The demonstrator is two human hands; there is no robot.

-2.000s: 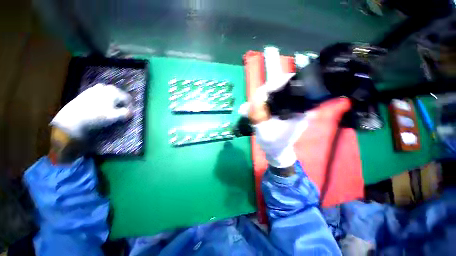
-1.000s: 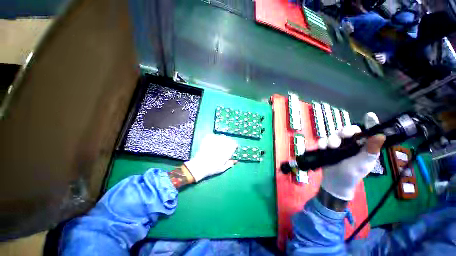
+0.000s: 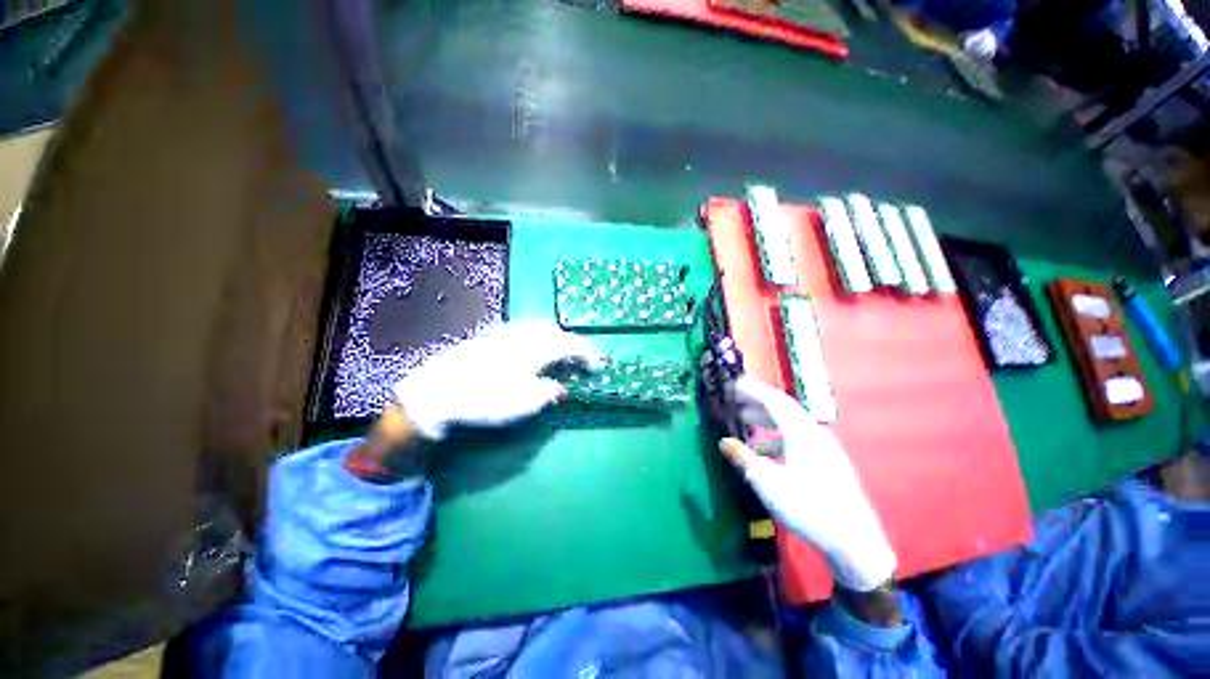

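Observation:
A narrow green circuit board with silvery spots is at the middle of the green mat, a shadow below it. My left hand, in a white glove, pinches its left end. A wider green board group lies just above it. My right hand, in a white glove, is around the black electric screwdriver, low at the border of the green and red mats; its lower part is partly hidden by the hand. The screw tray holds tiny silvery screws around a bare dark patch.
The red mat at right carries several pale-faced boards. Beyond it are a smaller black tray and a brown-orange fixture with white inserts. A large brown carton stands at left. A person's blue sleeve shows at top right.
My right hand has brought the screwdriver down and left, from over the red mat to its left edge. My left hand has moved slightly left, still at the lower board. The view has shifted.

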